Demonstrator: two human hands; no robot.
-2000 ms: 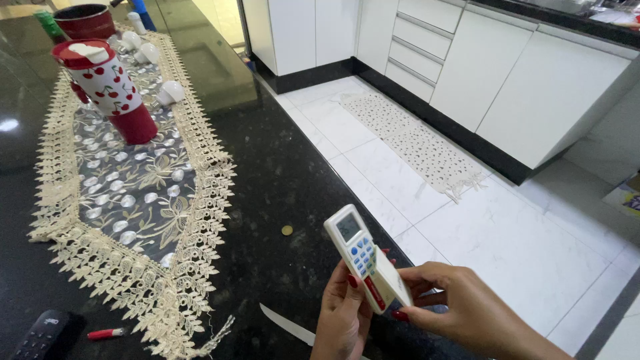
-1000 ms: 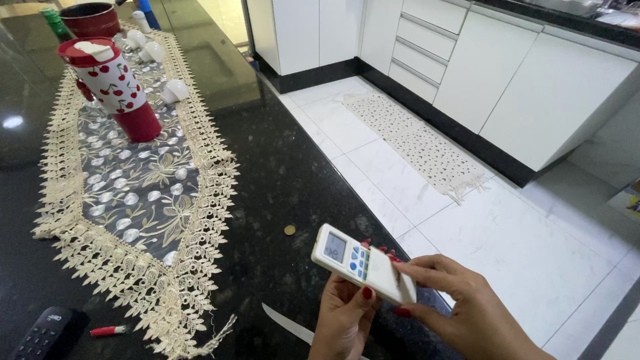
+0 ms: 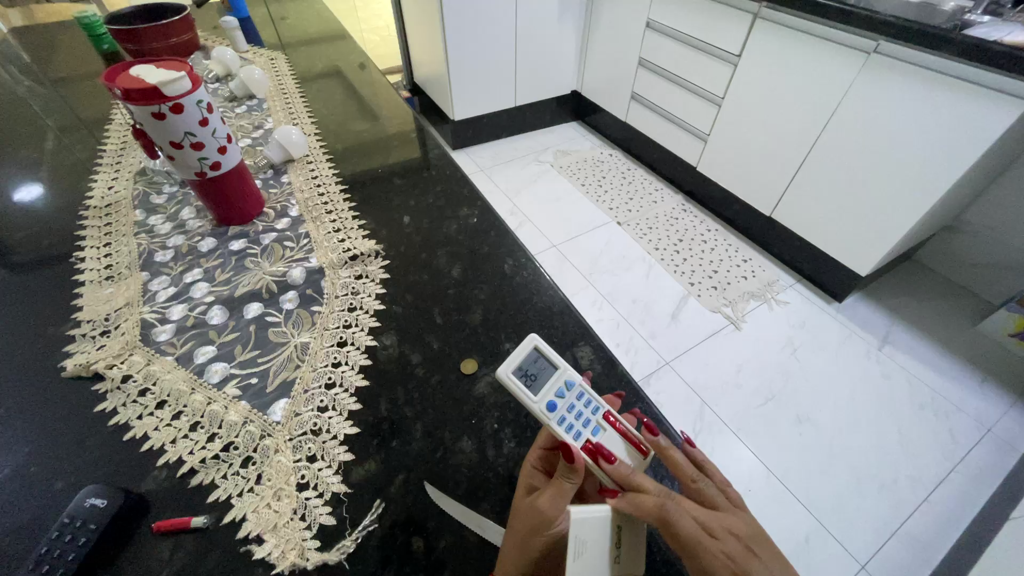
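A white air-conditioner remote control [image 3: 552,392] with a lit display and blue buttons lies in my left hand [image 3: 544,488], thumb on its near side and fingers behind it. Its lower compartment is uncovered, and red batteries [image 3: 626,434] show inside. My right hand [image 3: 680,496] reaches across the lower end, fingertips on the remote beside the batteries. The detached white cover [image 3: 606,540] sits under my right thumb and palm, partly hidden; its exact hold is hard to see. A serrated knife blade [image 3: 464,514] lies left of my left hand, and a coin [image 3: 469,366] beyond it.
On the black stone counter [image 3: 448,280] lie a lace-edged runner [image 3: 352,320], a black remote [image 3: 84,528] and a red-and-silver battery [image 3: 180,524]. A cherry-print tumbler [image 3: 192,144], light bulbs [image 3: 286,144] and a red pot [image 3: 152,32] stand farther back. The counter edge drops to the tiled floor at right.
The cover has come off the white remote, exposing its batteries. The cover is now below the remote near my right palm, and the remote has turned in my left hand.
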